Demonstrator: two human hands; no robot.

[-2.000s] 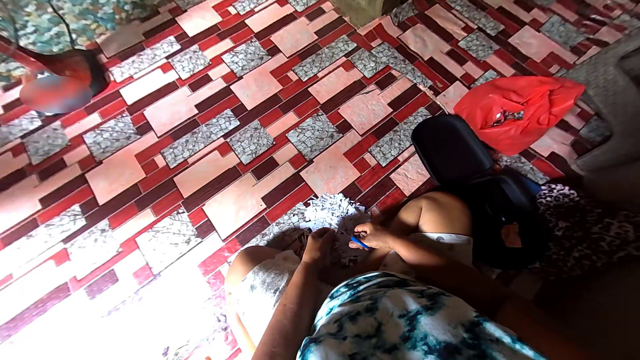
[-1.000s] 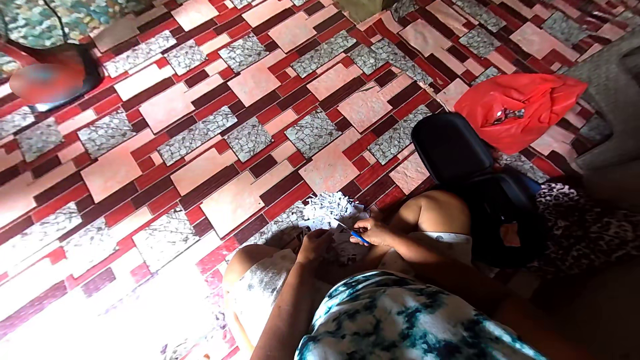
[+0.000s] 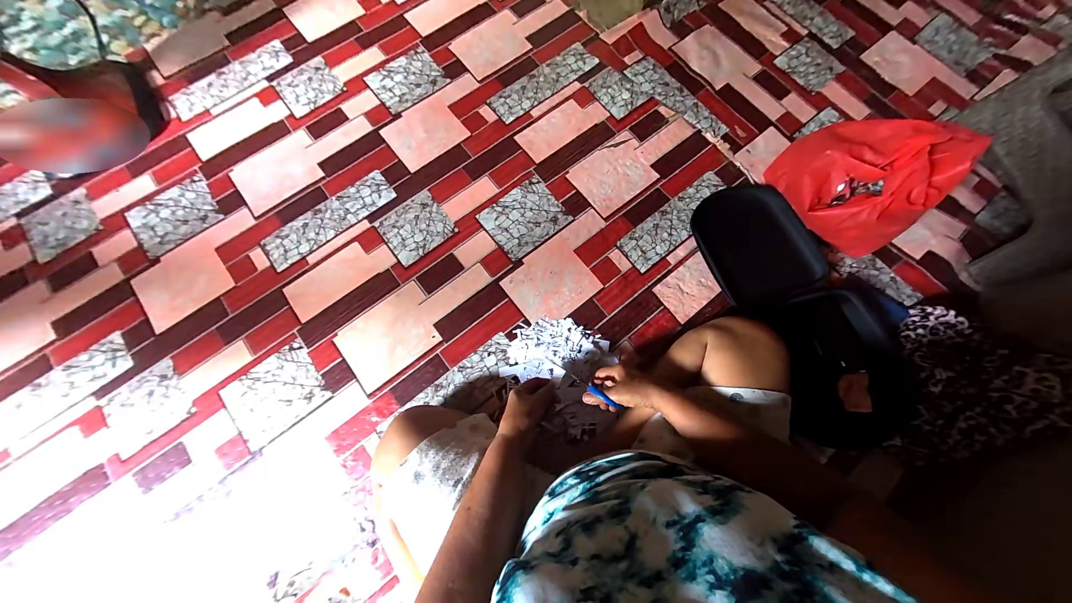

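Blue-handled scissors are gripped in my right hand, their blades pointing toward my left hand. My left hand holds a piece of white paper by its lower edge, just left of the blades. Right beyond both hands, a heap of small cut paper strips lies on the patterned floor. More paper scraps lie between my bent legs, below the hands. The fingertips of my left hand are partly in shadow.
An open black case lies by my right knee, with a red plastic bag beyond it. A leopard-patterned cloth is at the right. A dark object with a cable, partly blurred, stands at the upper left. Grey fabric borders the right edge.
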